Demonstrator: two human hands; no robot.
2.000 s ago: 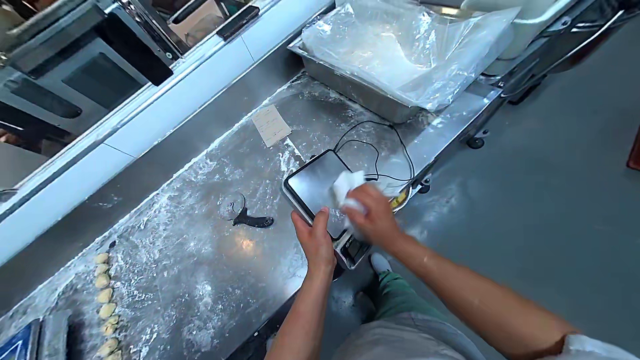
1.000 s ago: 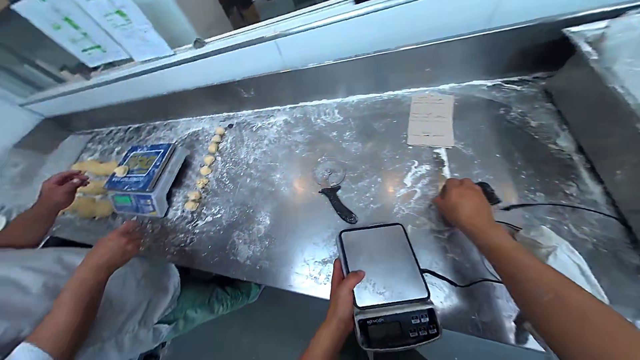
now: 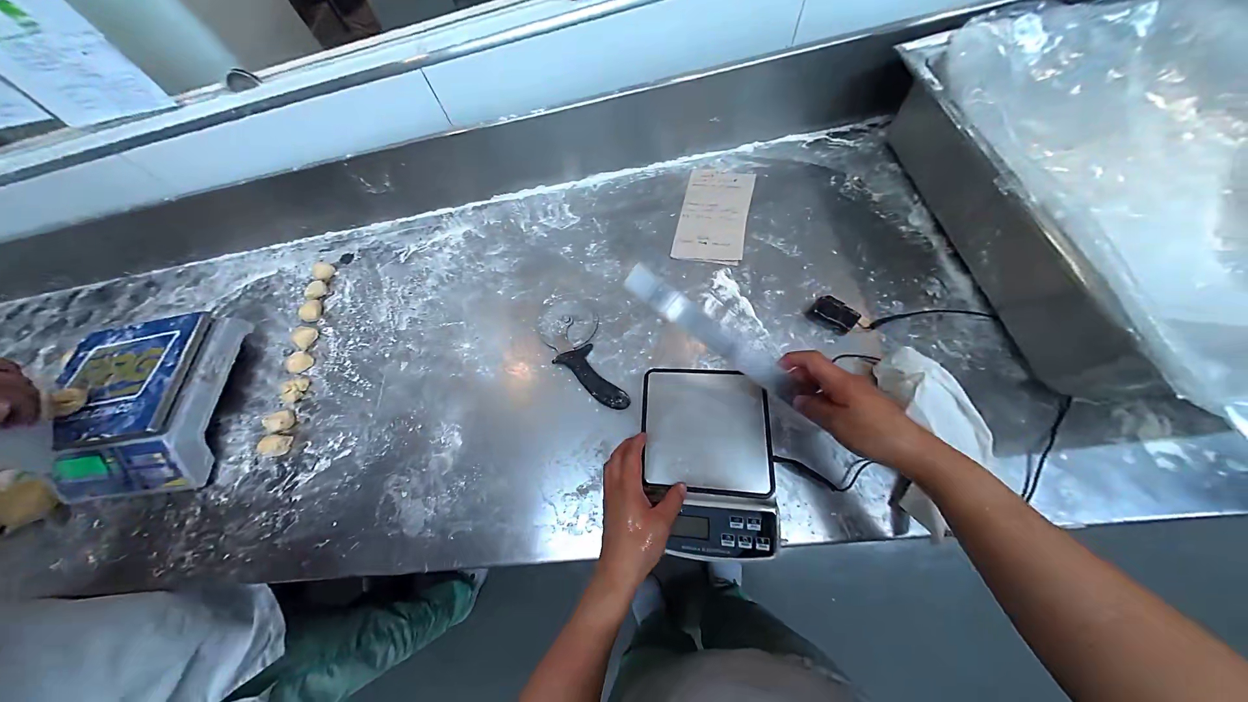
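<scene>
A digital scale (image 3: 708, 434) with a flat metal plate and a keypad lies at the front edge of the steel worktable. My left hand (image 3: 639, 502) grips its near left corner, the thumb by the plate. In my right hand (image 3: 853, 400) is a long, translucent flat strip (image 3: 707, 331), blurred, pointing up and left above the table beyond the scale. A pastry wheel (image 3: 590, 375) with a black handle lies left of the scale. Right of my right hand, a white cloth (image 3: 941, 419) rests by the edge. A black plug or adapter (image 3: 836, 313) on a cable lies behind that hand.
A steel container (image 3: 1014, 234) covered in plastic stands at the right. A paper with writing (image 3: 714, 216) lies near the back. At the left are a row of dough pieces (image 3: 299, 363), a blue scale (image 3: 141, 390) and a co-worker's hand (image 3: 18, 395). Flour dusts the table.
The cloth that was in my right hand two seconds ago now lies on the table. My right hand has taken hold of the translucent strip. The view has swung widely.
</scene>
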